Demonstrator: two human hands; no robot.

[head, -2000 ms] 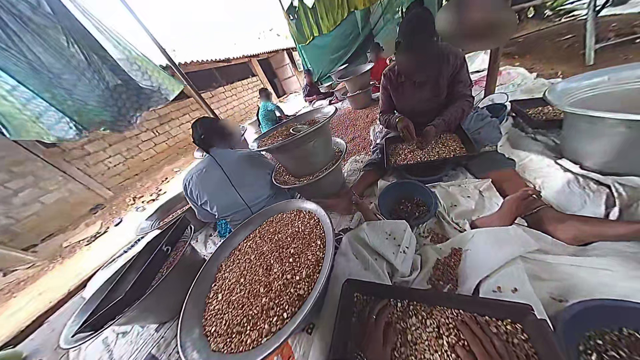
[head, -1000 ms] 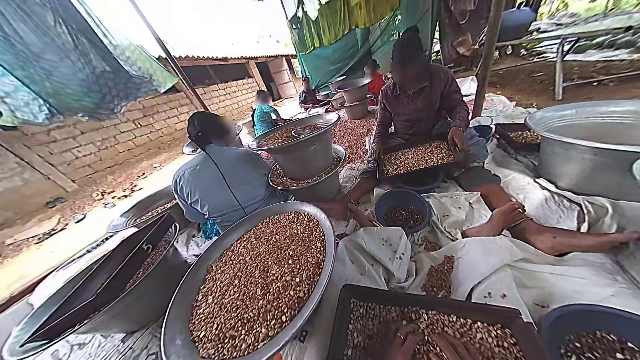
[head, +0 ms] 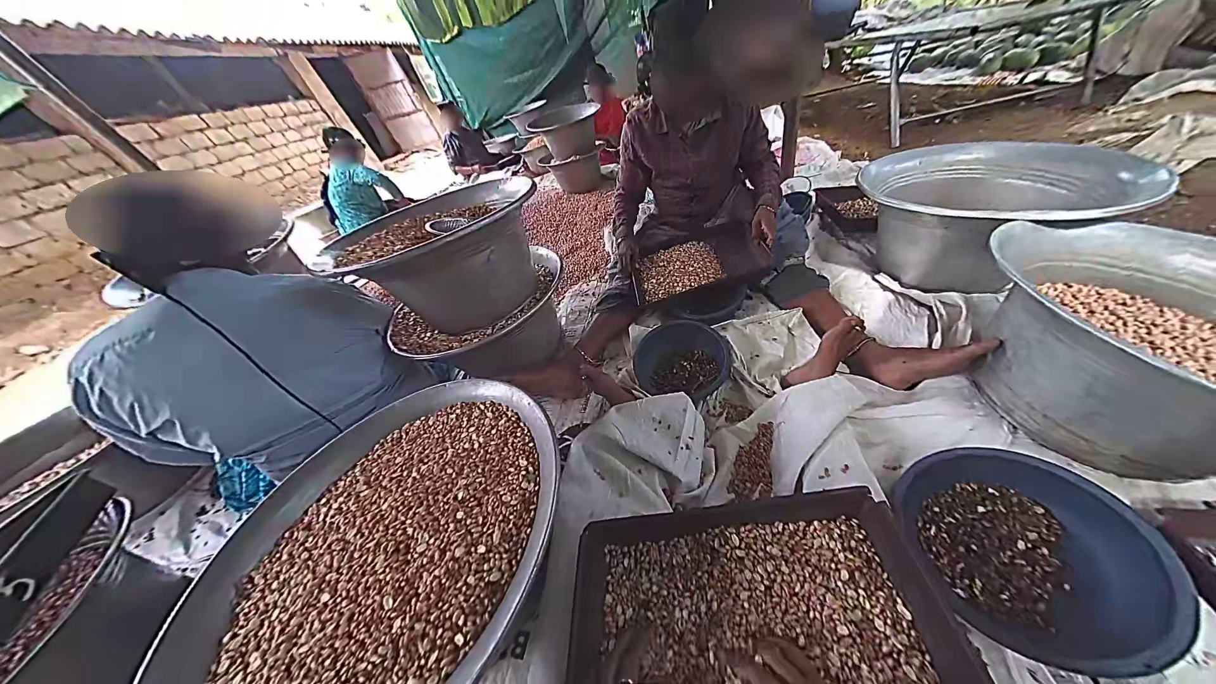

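A dark rectangular tray (head: pixel 874 532) full of brown and pale beans or nuts (head: pixel 750 579) lies at the bottom of the view. My left hand (head: pixel 627 655) rests on them near the tray's left side, cut off by the lower edge. To its right, my right hand (head: pixel 774 660) touches the same layer, also mostly out of view. Whether either hand has pieces between its fingers cannot be seen. Left of the tray stands a large metal basin (head: pixel 541 456) heaped with similar pieces. At the right, a blue plastic basin (head: pixel 1102 570) holds darker ones.
Ahead, a person (head: pixel 698 161) sits holding a dark tray (head: pixel 746 256), legs stretched over white sheets (head: pixel 655 437). A small bucket (head: pixel 684 342) stands between. Another person (head: pixel 228 351) sits at left beside stacked metal basins (head: pixel 456 275). Large metal vessels (head: pixel 997 247) line the right.
The view has swung to the right, bringing in another metal vessel. The co-worker ahead was picking at the tray two seconds ago and now holds it tilted, its contents gathered to one side.
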